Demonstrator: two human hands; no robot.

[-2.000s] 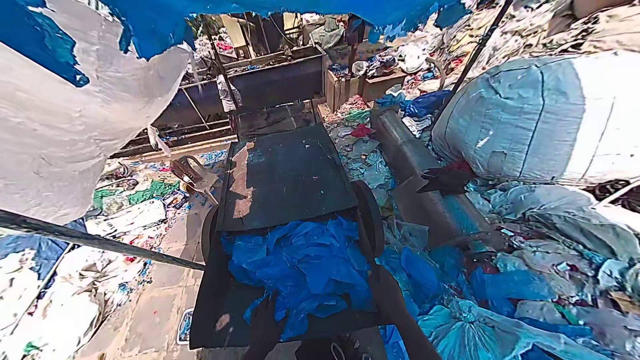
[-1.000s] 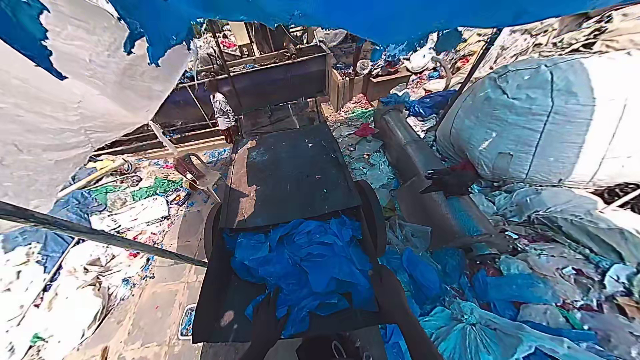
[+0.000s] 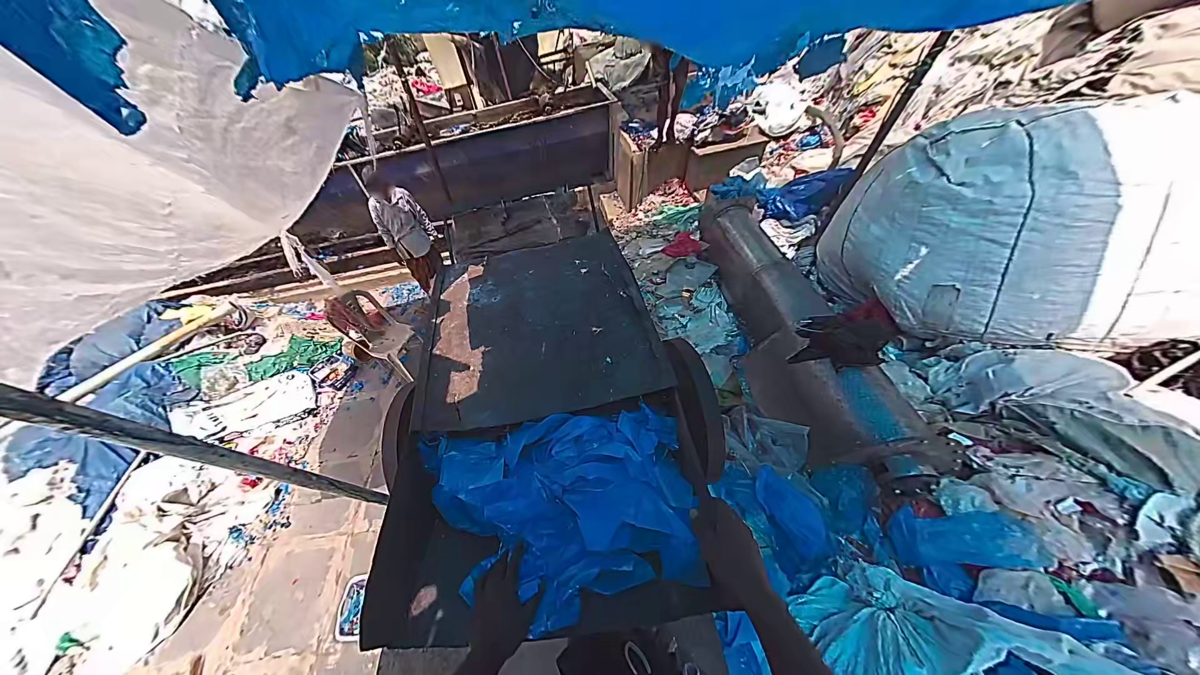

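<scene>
Crumpled blue plastic sheeting [image 3: 572, 497] lies in the dark open tray of a machine [image 3: 403, 581], below its flat dark top [image 3: 553, 328]. At the tray's near side, my left hand [image 3: 503, 595] touches the lower left edge of the sheeting; its fingers are too dark to make out. My right hand [image 3: 727, 539] rests at the tray's right rim, beside the sheeting, and its grip is unclear. A dark wheel [image 3: 696, 408] stands on the machine's right side, above my right hand.
A person [image 3: 403, 225] stands beyond the machine near a long dark trough [image 3: 506, 155]. A plastic chair [image 3: 370, 333] is at the left. A slanting pole [image 3: 187, 445] crosses the left side. Large stuffed sacks [image 3: 994, 225], a metal duct [image 3: 797, 328] and loose plastic lie at the right.
The person beyond the machine has come into fuller view beside the trough. My hands and the blue sheeting show little change.
</scene>
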